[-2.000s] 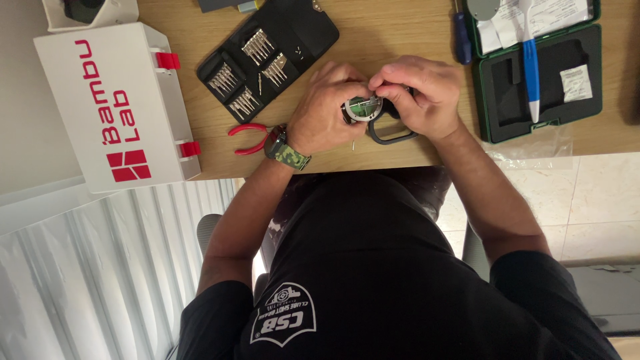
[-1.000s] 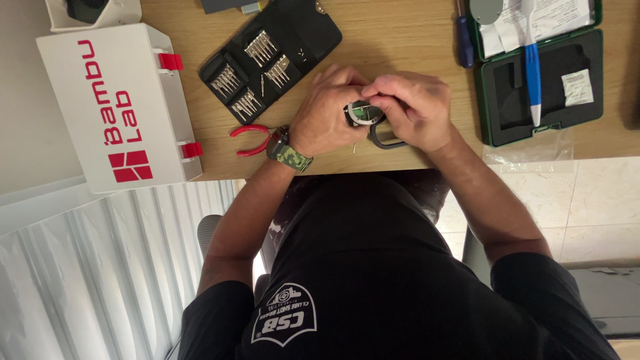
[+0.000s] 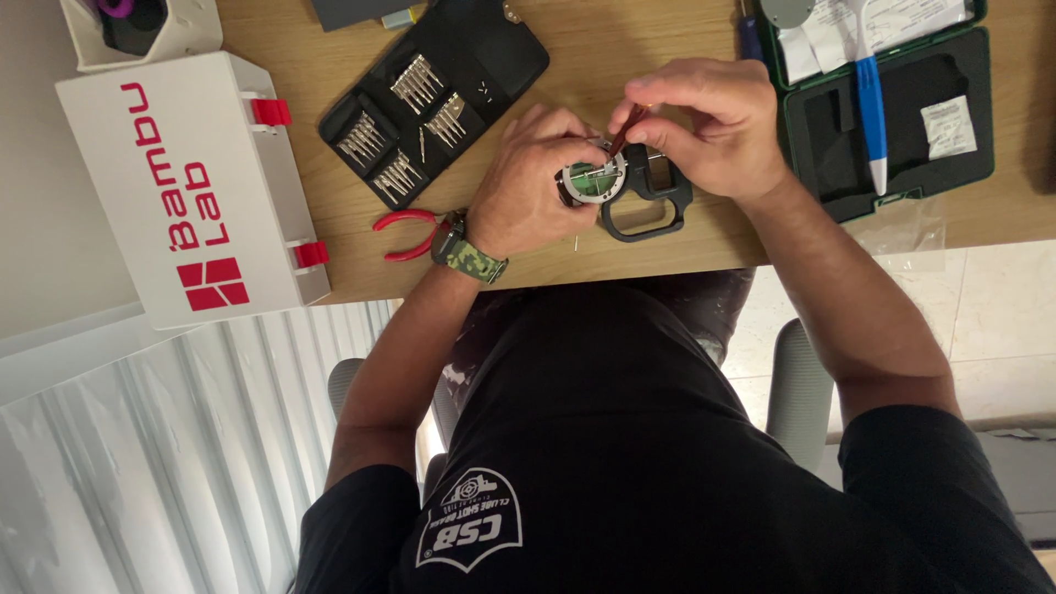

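Note:
A round device (image 3: 592,180), its ring-shaped housing open on a green inside with metal parts, is held near the table's front edge by my left hand (image 3: 540,177), fingers around its left and upper side. A black frame with a loop handle (image 3: 652,216) sits at the device's right. My right hand (image 3: 701,124) pinches a small reddish-brown tool (image 3: 629,130), whose tip is at the device's upper right; the tip's exact contact cannot be told. A thin metal pin (image 3: 576,243) lies just below the device.
Red-handled pliers (image 3: 408,233) lie by my left wrist, below a black case of driver bits (image 3: 396,124). A white box (image 3: 198,190) stands at left. An open green case (image 3: 899,124) with a blue-and-white brush (image 3: 871,107) and a plastic bag (image 3: 903,235) are at right.
My right hand has risen off the device's edge, and the reddish-brown tool now shows between its fingers. My left hand still holds the device in about the same place.

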